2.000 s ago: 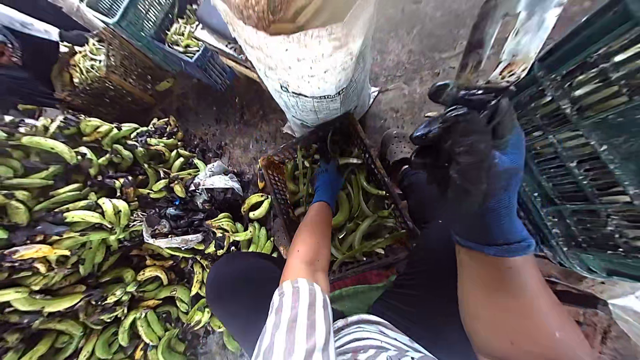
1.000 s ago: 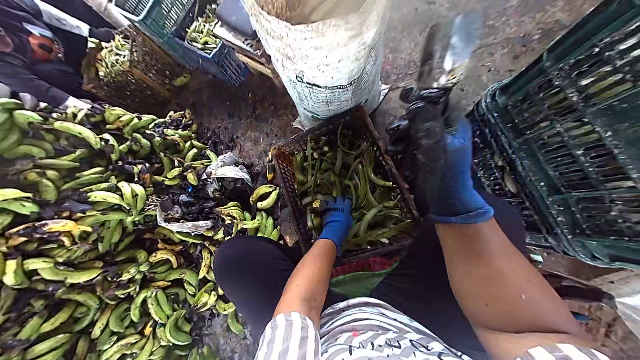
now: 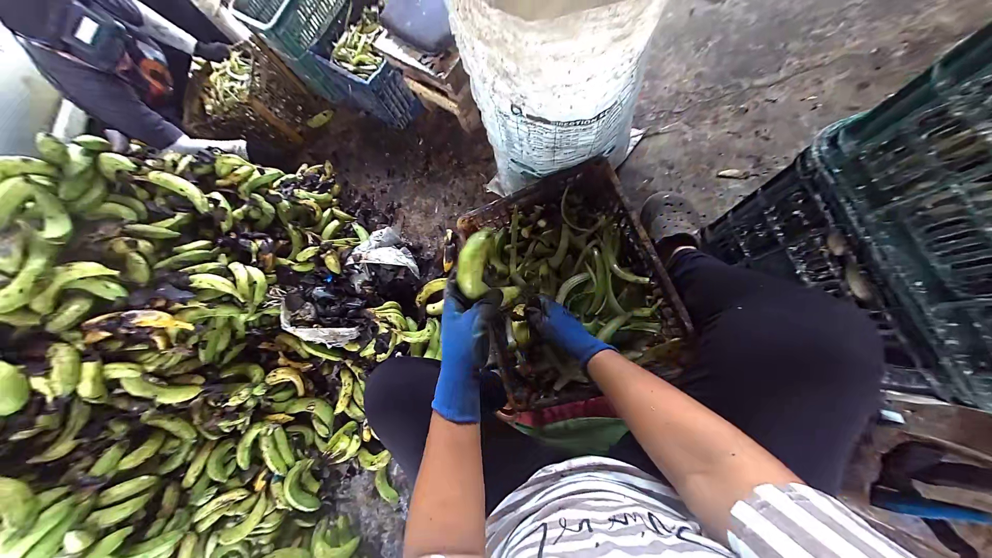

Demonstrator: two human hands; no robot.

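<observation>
My left hand, in a blue and black glove, grips a green plantain upright over the left edge of a brown plastic crate. Close to the plantain's lower end is my right hand, gloved alike, above the crate; its fingertips are dark and partly hidden, so what it holds cannot be told. Long green peels or strips fill much of the crate, which stands between my legs. No knife shows in this view.
A heap of green plantains covers the floor at left, with torn plastic beside it. A white sack stands behind the crate. Green crates rise at right. Another person's gloved hand is near a crate at upper left.
My right hand, earlier raised at the right with a broad blade, has come down left to the crate. My left hand has moved from inside the crate to its left side and now holds a plantain.
</observation>
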